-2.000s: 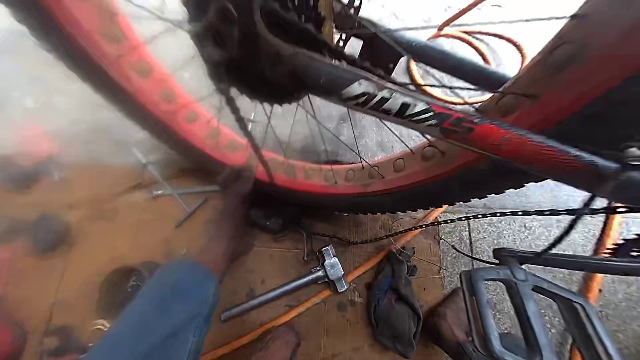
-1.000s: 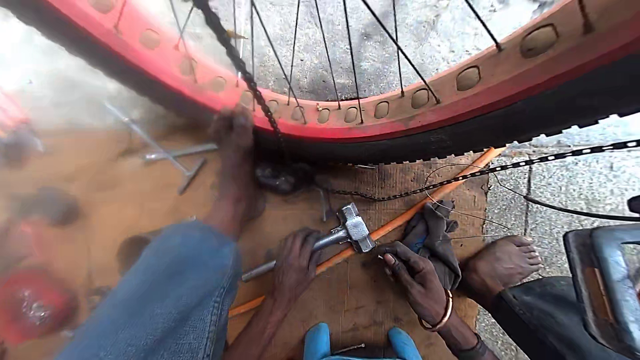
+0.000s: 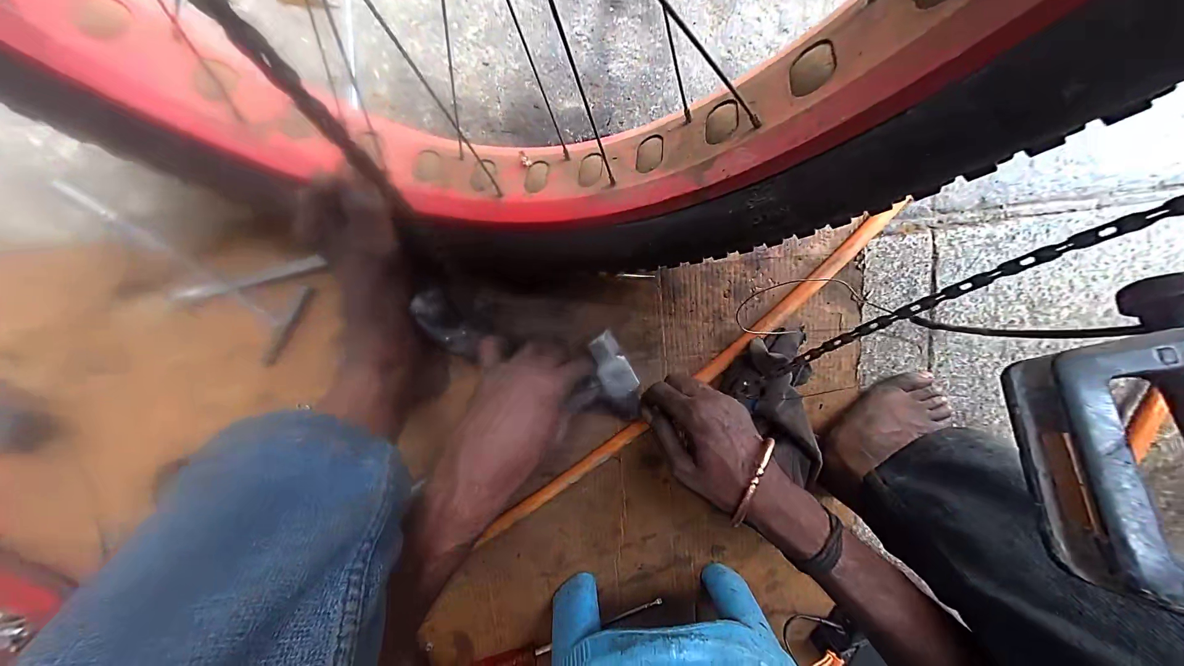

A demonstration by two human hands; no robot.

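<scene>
A steel hammer (image 3: 614, 368) lies on the brown board below a bicycle wheel with a red rim (image 3: 555, 190). My left hand (image 3: 523, 398), blurred, is over its handle, fingers toward the head; its grip is unclear. My right hand (image 3: 703, 430), with a bangle at the wrist, has curled fingers at the head's right edge; anything between them is hidden. Beneath the tyre, left of the hammer, is a dark part (image 3: 444, 319), perhaps the rear derailleur. The bicycle chain (image 3: 999, 273) slants up to the right. A dark rag (image 3: 782, 398) sits beside my right hand.
An orange hose (image 3: 564, 481) crosses the board under the right hand. T-shaped metal tools (image 3: 250, 277) lie at left. My bare feet (image 3: 347, 231) (image 3: 888, 416) flank the work. A pedal (image 3: 1091, 444) juts in at right; a blue object (image 3: 671, 643) stands at the bottom.
Both hands have come into view since the oldest frame, beside the hammer. Since one second ago, my left hand has shifted slightly toward the hammer's head. The view has moved closer to the wheel's lower edge.
</scene>
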